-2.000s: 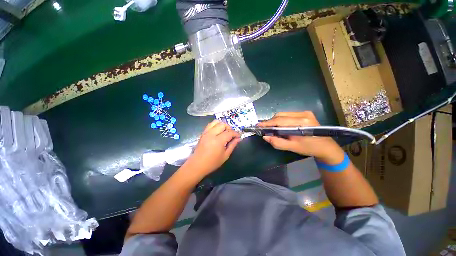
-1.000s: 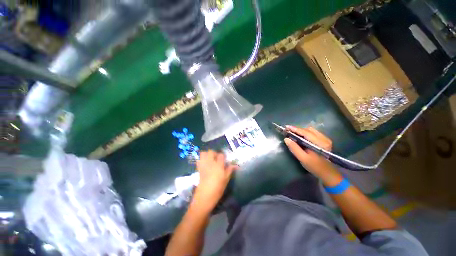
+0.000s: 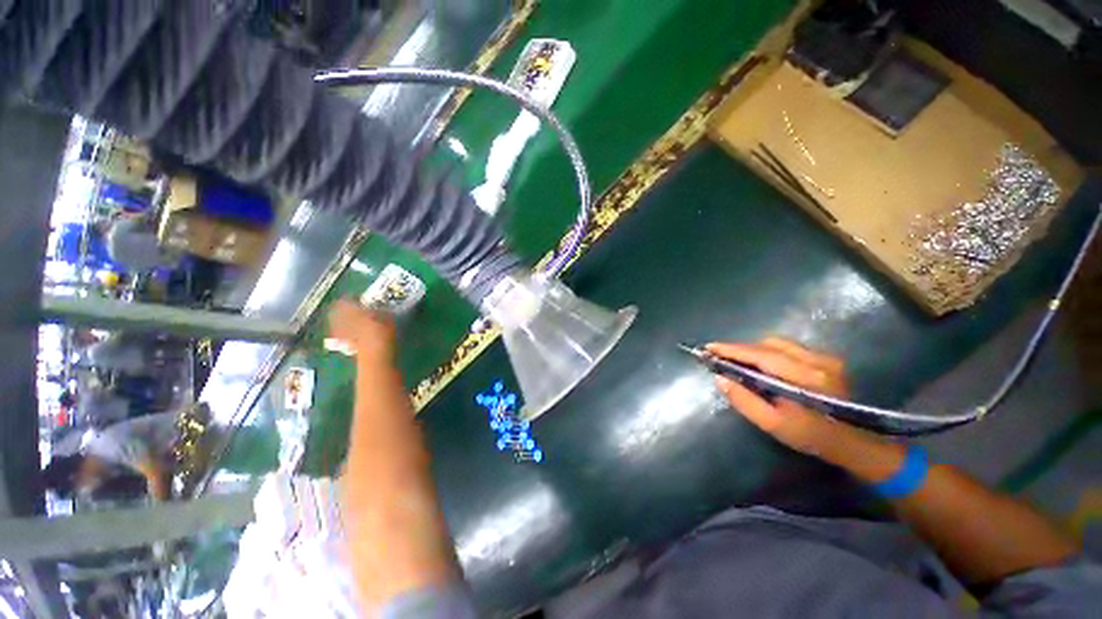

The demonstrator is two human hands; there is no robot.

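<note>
My right hand holds the soldering iron like a pen above the dark green bench, its tip pointing left. My left hand, blurred, reaches over the green conveyor beside a white housing with coloured parts inside. The fingertips are at the housing's near side; whether they grip it is unclear. Blue disc components lie in a loose pile on the bench, left of and below the clear funnel. No housing lies under the funnel.
The ribbed hose and shiny gooseneck cross the upper left. Another white housing lies on the conveyor. The cardboard tray holds silvery scraps. Bagged units are at lower left. A person is beyond.
My left hand has moved from the bench to the conveyor at the left. The housing under the funnel is gone from there. The view has turned left; my right hand still holds the iron.
</note>
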